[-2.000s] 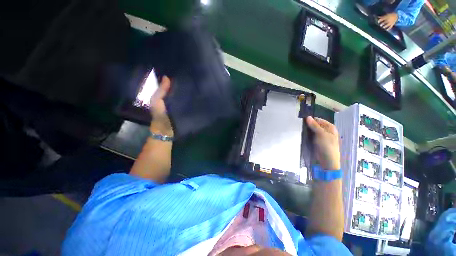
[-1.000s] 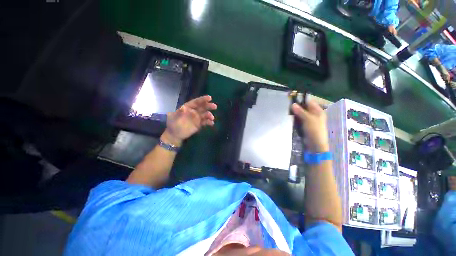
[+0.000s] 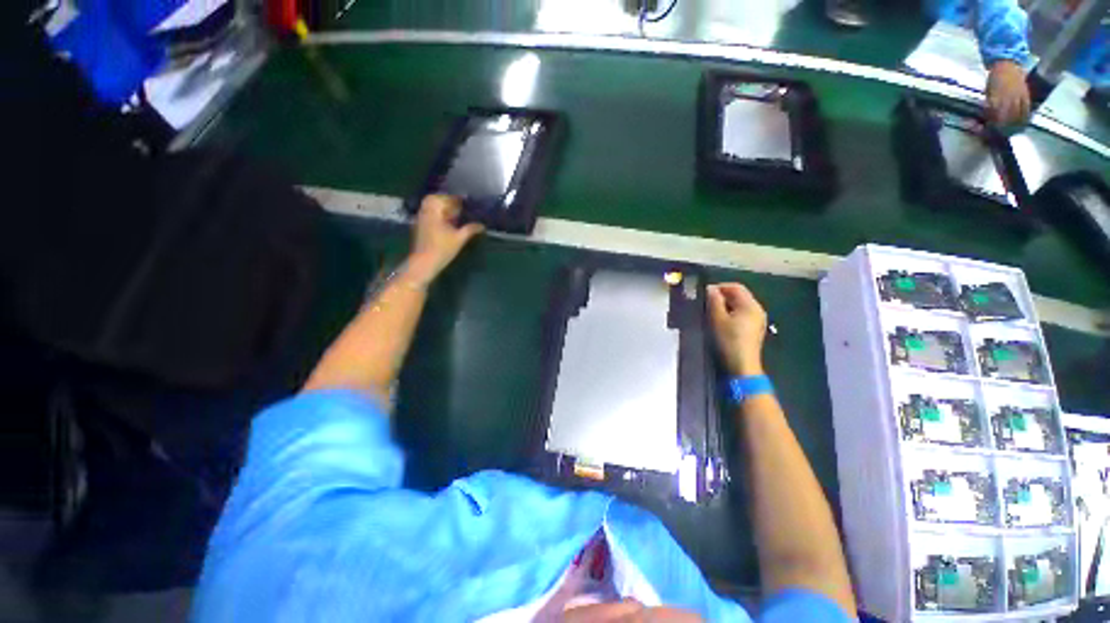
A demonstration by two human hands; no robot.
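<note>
A tablet housing with a large silver back [image 3: 615, 371] lies in a black tray in front of me. A gold spot and a small dark part show at its top right corner. My right hand [image 3: 736, 323], fingers curled, is at the tray's upper right edge; I cannot tell if it holds anything. My left hand [image 3: 444, 234] reaches to the belt and grips the near left corner of a second black tray [image 3: 517, 222], which holds a tablet with a silver back [image 3: 493, 158].
A tall white tray stack [image 3: 855, 414] with green-patched boards stands at right. A pale rail [image 3: 682, 247] separates bench and green belt [image 3: 627, 134]. More black trays [image 3: 767, 177] sit on the belt. Another person's hand [image 3: 1008, 95] touches one at upper right.
The left tray with its tablet has moved from the bench onto the belt, and my left hand has gone forward to it. My right hand has shifted slightly off the front tablet's corner.
</note>
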